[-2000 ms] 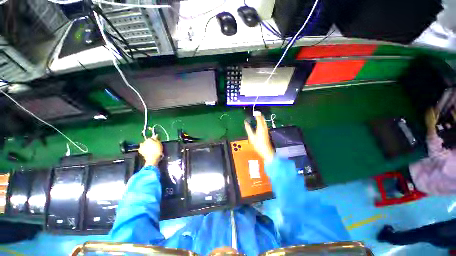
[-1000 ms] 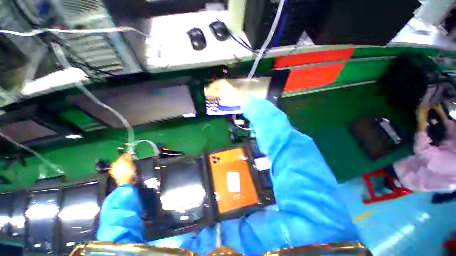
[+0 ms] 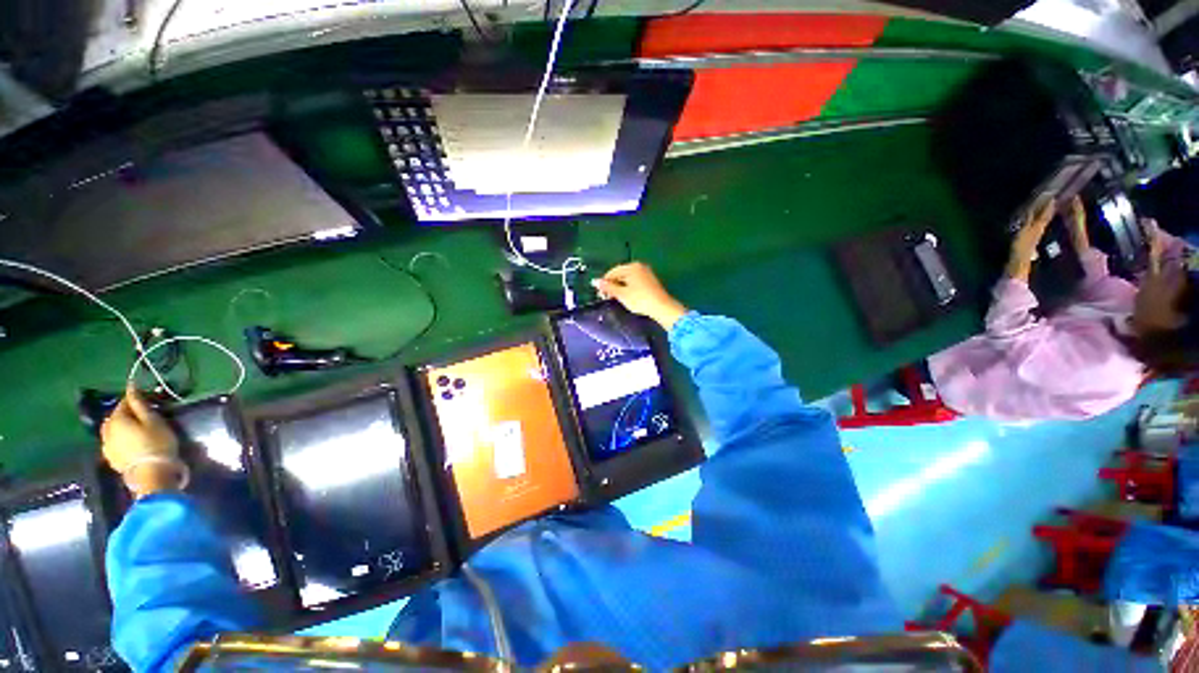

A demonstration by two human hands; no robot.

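A tablet with its screen lit [image 3: 614,381] lies in the right slot of a black tray, beside a face-down tablet with an orange back [image 3: 506,440]. A white cable [image 3: 510,197] hangs down to the lit tablet's far end. My right hand [image 3: 635,292] is at that end, fingertips close together beside the plug; whether they hold it cannot be told. My left hand [image 3: 141,444] is closed at the far end of a dark tablet [image 3: 226,480], on a looped white cable [image 3: 197,339]; the plug is hidden. Another face-up dark tablet [image 3: 345,493] lies between.
A black handheld scanner [image 3: 296,352] lies behind the trays. A lit monitor [image 3: 526,151] and a dark monitor [image 3: 171,217] stand behind. More tablets [image 3: 53,552] lie at left. At right are a black tray [image 3: 888,283] and a person in pink [image 3: 1039,348], with red stools [image 3: 894,401] below.
My right hand has come down from in front of the monitor to the right tablet's far end. That tablet's screen is now visible and lit. The view has shifted right.
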